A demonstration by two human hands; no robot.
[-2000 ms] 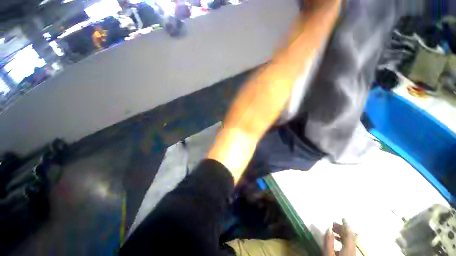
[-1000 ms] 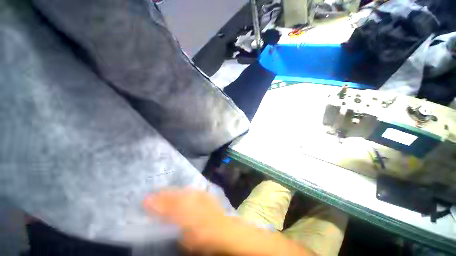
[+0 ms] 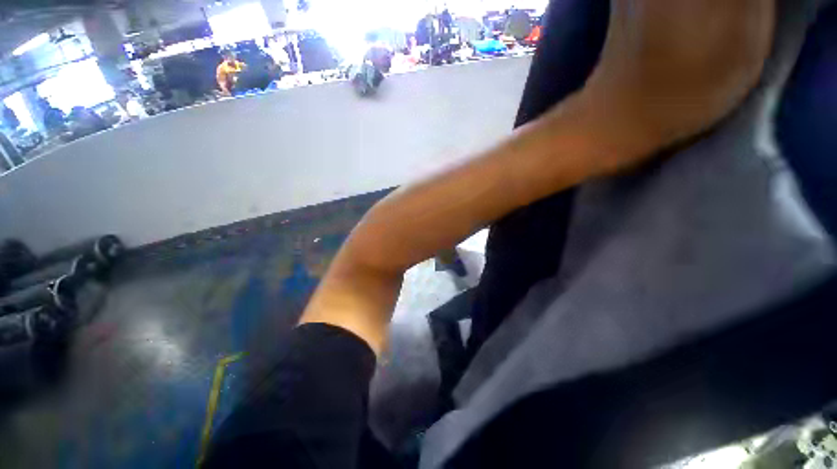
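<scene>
My left forearm, bare below a black sleeve, reaches from the bottom to the upper right. My left hand (image 3: 684,78) is large, blurred and cut off by the top edge. Its fingers do not show, so its grip cannot be told. A garment piece with a grey fuzzy face (image 3: 656,252) and dark navy parts (image 3: 528,247) spreads close in front of me, below and beside the hand, filling most of the right side. My right hand is not in view.
Part of the sewing machine (image 3: 821,444) shows at the bottom right corner. A long pale partition (image 3: 229,165) runs across the back, with workstations and a person in orange (image 3: 228,73) beyond. Dark rolls or wheels (image 3: 64,289) lie left. A yellow line (image 3: 216,394) marks the floor.
The view has swung left, away from the table and machine. The garment now fills the right side, raised close to the camera, and my left arm stretches across the view.
</scene>
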